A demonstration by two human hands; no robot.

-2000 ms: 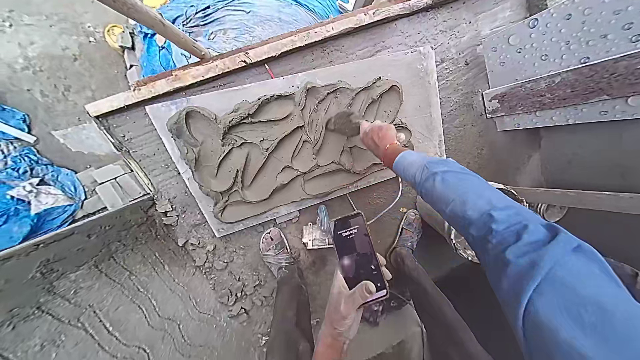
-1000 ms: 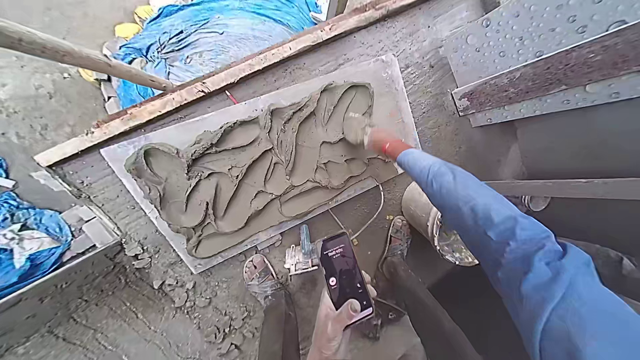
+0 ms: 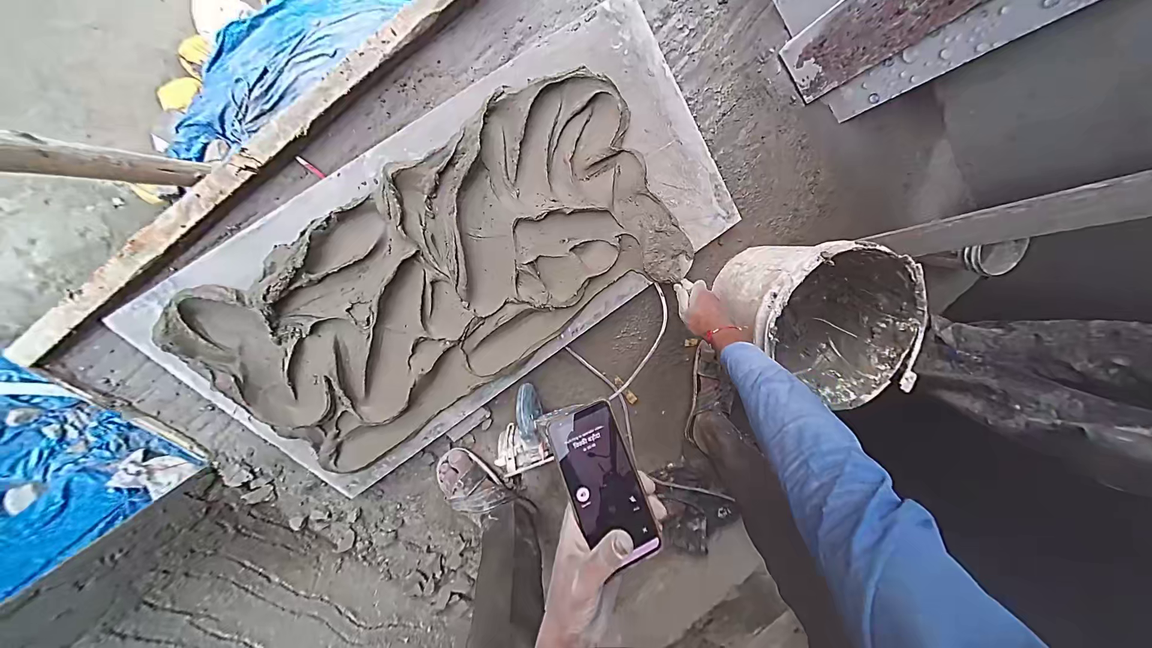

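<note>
My left hand [image 3: 594,562] is closed around a smartphone [image 3: 603,481] with its screen lit, low in the centre of the view. My right hand [image 3: 705,310], at the end of a blue sleeve, grips a trowel whose mortar-covered blade [image 3: 661,238] lies at the right end of the spread mortar; most of its handle is hidden by my fingers. The wet grey mortar [image 3: 486,243], ridged and swirled, covers much of a large rectangular slab [image 3: 666,117]. Beside my right hand a mortar-crusted bucket [image 3: 841,324] leans with its mouth toward the view.
A power saw [image 3: 524,432] with a cable stands between my feet. A wooden board [image 3: 225,184] runs past the slab's far side, with blue tarpaulin [image 3: 288,63] beyond. Patterned panels [image 3: 954,54] lie at upper right. A long plank [image 3: 1026,211] reaches the bucket. Rubble [image 3: 333,531] lies at lower left.
My right hand has moved from over the mortar to the slab's near right corner, by the bucket. The mortar there now extends further right. My left hand still holds the phone. The view has shifted.
</note>
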